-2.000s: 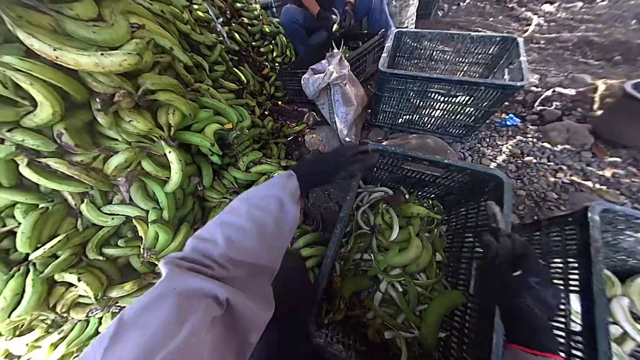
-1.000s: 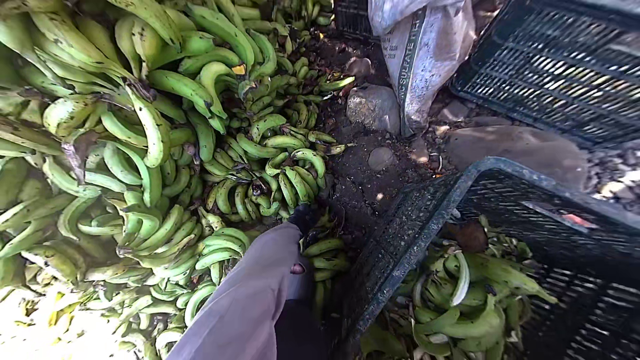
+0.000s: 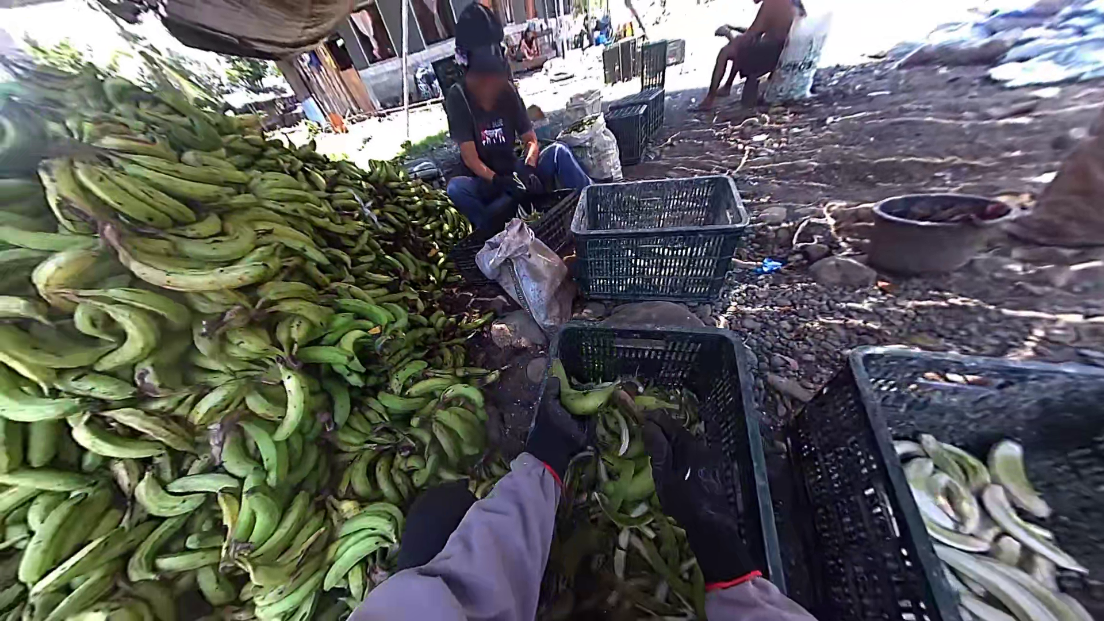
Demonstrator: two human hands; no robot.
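Note:
My left hand (image 3: 556, 431), in a dark glove with a red cuff edge, grips a green plantain (image 3: 585, 398) over the near dark plastic crate (image 3: 755, 431). My right hand (image 3: 690, 474), gloved alike, is over the same crate, to the right of the plantain; its fingers are dark and blurred, and whether it holds anything cannot be told. Green and pale peels (image 3: 634, 492) lie in the crate beneath both hands. A large pile of green plantains (image 3: 216, 362) rises on the left. Peeled pale plantains (image 3: 983, 517) lie in another dark crate (image 3: 871, 431) at right.
A dark crate (image 3: 660, 233) stands beyond the near one, beside a worn sack (image 3: 530, 267). A seated person (image 3: 492, 129) in gloves works behind the sack. A round tub (image 3: 931, 237) stands on stony ground at the right. Another person (image 3: 759, 43) sits farther back.
My left hand, earlier reaching toward the pile, is now over the peel crate with a green plantain. The view has tilted up. My right hand is back in view.

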